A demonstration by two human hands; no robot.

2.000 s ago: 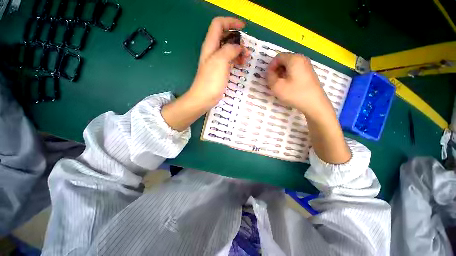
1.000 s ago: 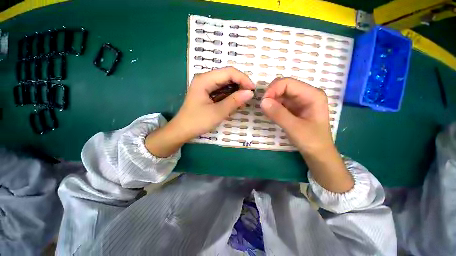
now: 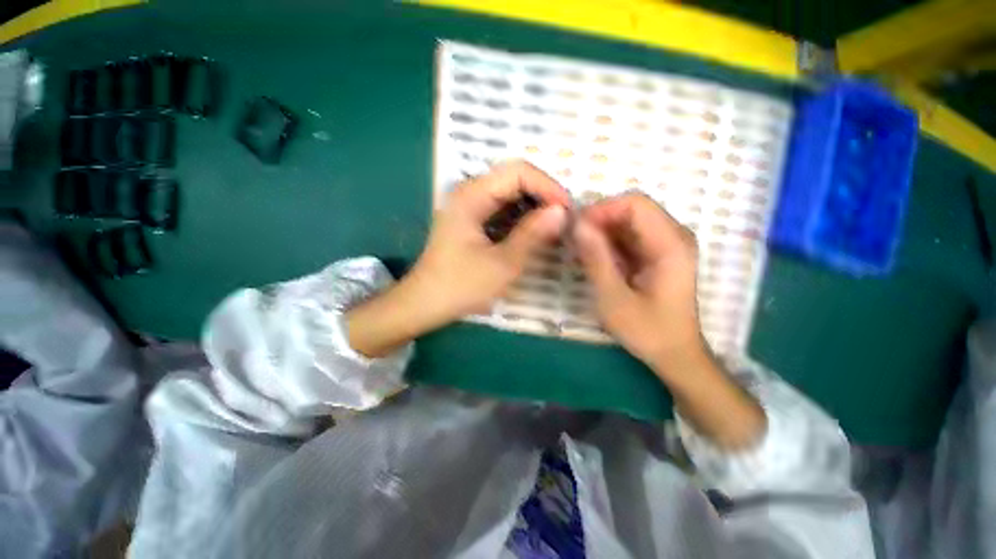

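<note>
A black frame (image 3: 510, 217) is held in my left hand (image 3: 478, 242), between thumb and fingers, above the white slotted tray (image 3: 734, 207). My right hand (image 3: 644, 273) is beside it, thumb and index pinched together close to my left fingertips. Whether a small part sits between the right fingertips is too blurred to tell. The tray's left columns show dark dumbbell-shaped parts (image 3: 472, 103); the other recesses look tan. The hands hide the tray's lower left part.
Black frames (image 3: 128, 142) stand in rows at left, with one single frame (image 3: 265, 129) apart. The blue bin (image 3: 846, 175) is at the tray's right edge. A thin dark stick (image 3: 979, 218) lies at far right. Yellow strips (image 3: 655, 27) edge the green bench. Grey sleeves of people show at both sides.
Both hands have come together from over the tray's upper part to its lower middle. The frame stays in my left hand. The view has shifted, and the picture is now blurred.
</note>
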